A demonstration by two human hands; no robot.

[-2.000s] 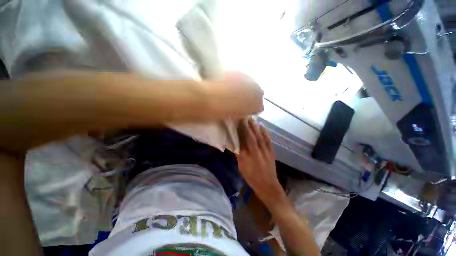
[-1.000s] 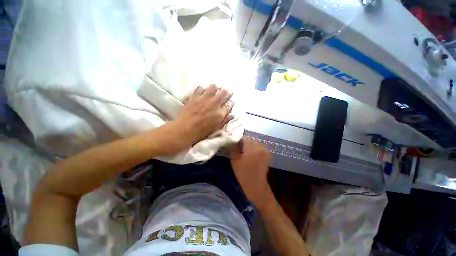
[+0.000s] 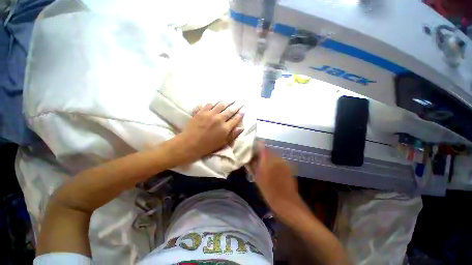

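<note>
A large cream garment piece (image 3: 103, 98) is spread over the left of the table and hangs over its front edge. My left hand (image 3: 215, 127) lies on the cloth with its fingers spread slightly, pressing it down near the table edge. My right hand (image 3: 271, 173) is blurred and pinches the cloth's corner at the front edge; its fingertips are partly hidden. The sewing machine's needle area (image 3: 268, 83) is behind my hands, washed out by lamp glare.
The white machine head (image 3: 344, 57) with a blue stripe spans the upper right. A black phone (image 3: 350, 130) lies right of the needle. The grey ruled edge (image 3: 321, 158) runs along the front. Small tools lie at the far right. Blue-grey cloth (image 3: 20, 67) is at far left.
My left hand moved from over my right hand onto the cloth and now presses it flat. My right hand stays at the cloth's corner and has shifted slightly right. The view has turned.
</note>
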